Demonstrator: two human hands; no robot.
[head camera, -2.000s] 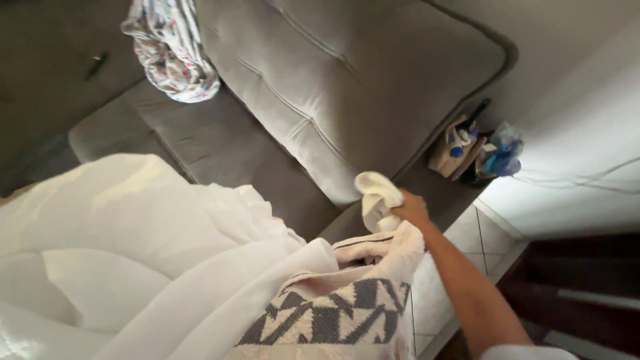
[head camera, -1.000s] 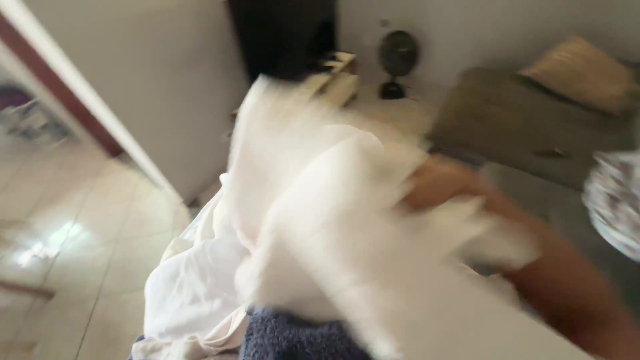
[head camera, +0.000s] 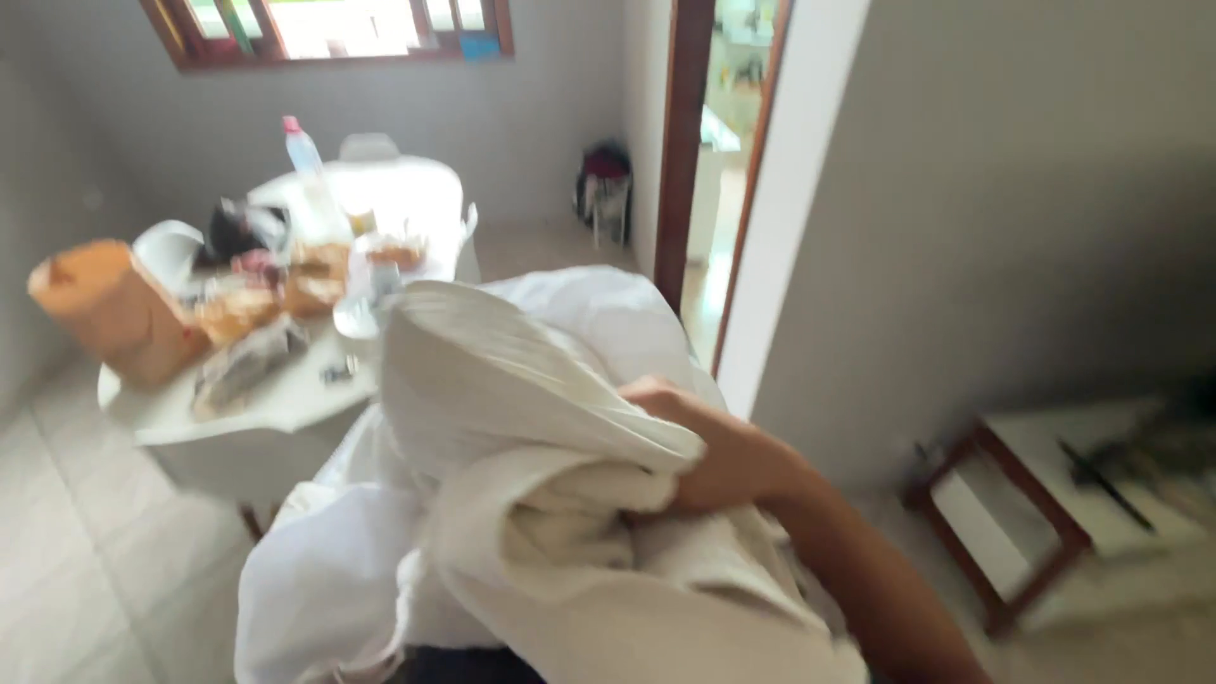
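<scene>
A bundle of off-white cloth (head camera: 541, 475) fills the lower middle of the head view, loosely folded and rumpled. My right hand (head camera: 698, 451) comes in from the lower right and grips its right side, the fingers partly hidden by the folds. Thinner white fabric (head camera: 608, 309) shows behind the bundle, and more white fabric (head camera: 323, 570) bulges out at its left. A dark cloth (head camera: 456, 665) peeks out at the bottom edge. My left hand cannot be seen.
Ahead on the left stands a white table (head camera: 313, 404) with a bottle (head camera: 302, 152), an orange container (head camera: 119, 309) and bagged items. A door frame (head camera: 679, 161) rises beyond the bundle. At the right is a low wood-framed table (head camera: 1035, 494); a backpack (head camera: 606, 176) rests near the far wall.
The view has swung from the sofa to the room with the white table. My right hand still holds off-white cloth, now gathered above the other fabric.
</scene>
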